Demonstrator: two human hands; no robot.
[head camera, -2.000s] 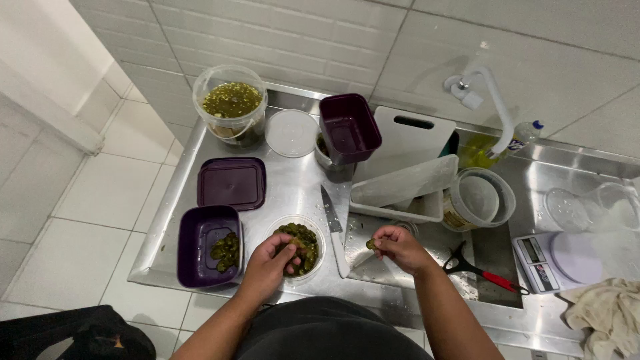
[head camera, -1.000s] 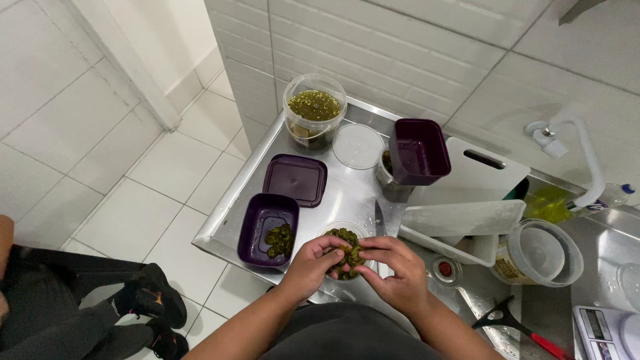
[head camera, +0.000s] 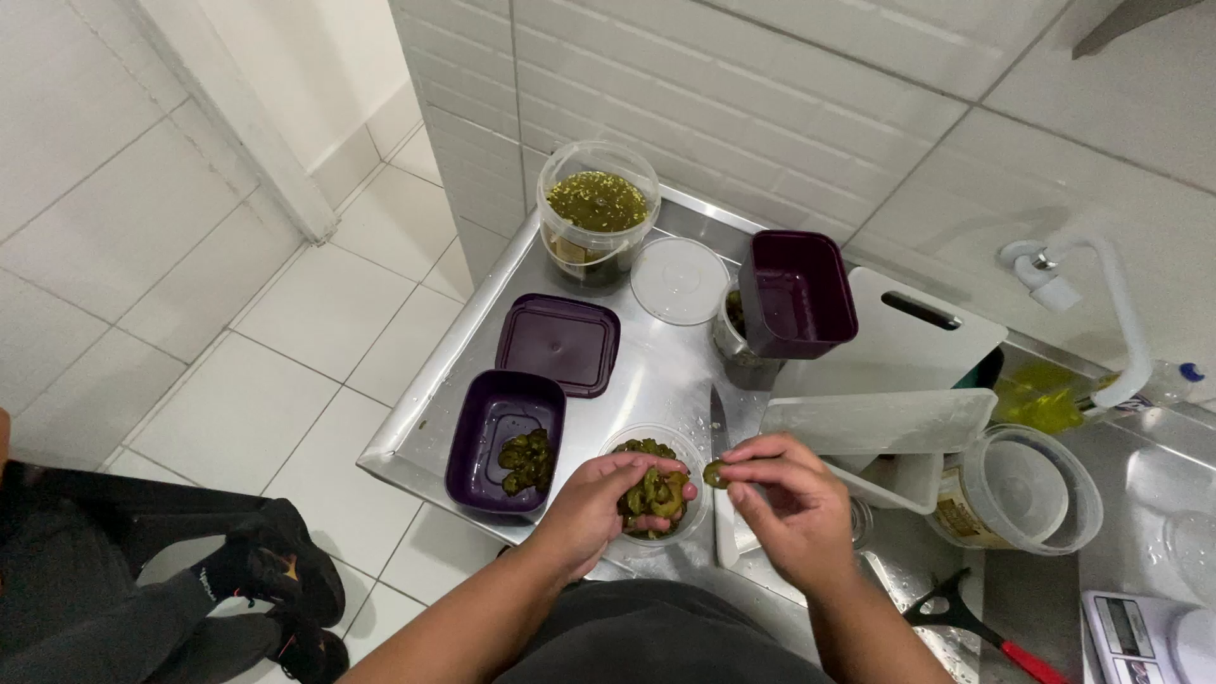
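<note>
My left hand (head camera: 613, 503) cups a heap of green pickled pepper slices (head camera: 655, 496) over a round clear plastic container (head camera: 696, 513), in which more slices show. Between the fingertips of my right hand (head camera: 793, 499) is a single green slice (head camera: 717, 474), just right of that container's rim. At the left, a purple plastic container (head camera: 463, 446) holds a small pile of slices (head camera: 526, 462), with its purple lid (head camera: 559, 344) lying behind it. A clear bucket (head camera: 598, 195) of slices in liquid stands at the back, beside a round translucent lid (head camera: 679, 280).
A knife (head camera: 717, 418) lies behind my right hand. An empty purple container (head camera: 803, 294) rests on a tub at the back. Right are a white cutting board (head camera: 893, 328), a clear tub (head camera: 1016, 489), a peeler-like red-handled tool (head camera: 1031, 660), a scale (head camera: 1126, 636) and a faucet (head camera: 1121, 313). A person's legs (head camera: 142, 579) are at lower left.
One second ago my hands were together over the slices; now my right hand is apart to the right with one slice. The view has shifted left since two seconds ago.
</note>
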